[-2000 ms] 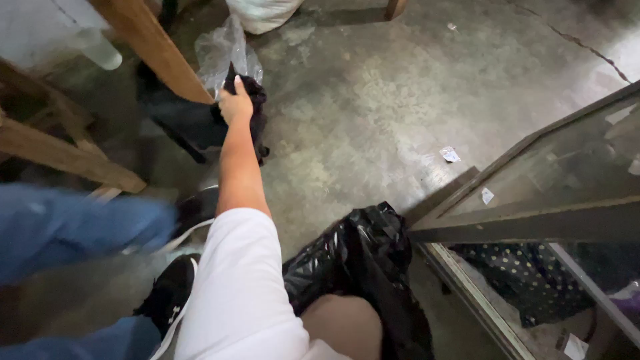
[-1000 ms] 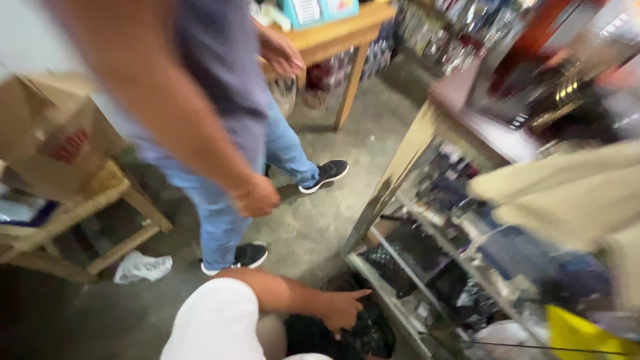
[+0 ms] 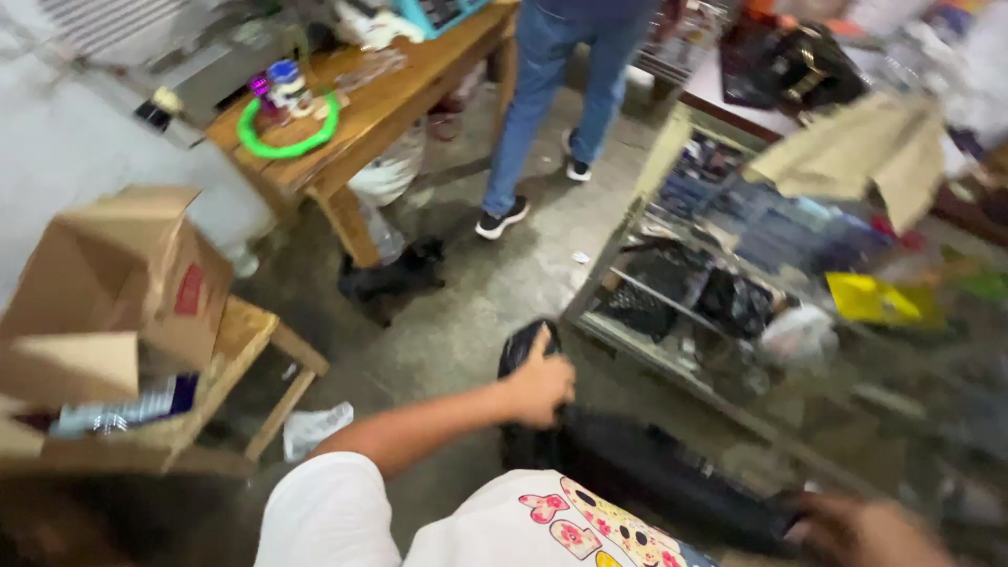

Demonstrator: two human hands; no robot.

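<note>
My left hand (image 3: 542, 384) is curled at the raised edge of a black plastic bag (image 3: 526, 350), one finger pointing up along it. Black material (image 3: 669, 461), seemingly part of the same bag, stretches from there across to the lower right. My right hand (image 3: 862, 531), blurred, grips its far end. Part of the bag's lower side is hidden behind my white printed shirt. Ahead on the concrete floor, beside the wooden table's leg, is a small black animal (image 3: 394, 272), apparently a cat.
A person in jeans (image 3: 528, 102) stands ahead. Left are a wooden table (image 3: 378, 110) with a green ring (image 3: 250, 142), and an open cardboard box (image 3: 165, 276) on a wooden stool (image 3: 303, 346). A glass display case (image 3: 677, 366) with bagged goods stands close on the right.
My left hand has moved from the black thing by the table leg to the black bag. The person in jeans has moved farther off. My right hand has come into view. The view has swung.
</note>
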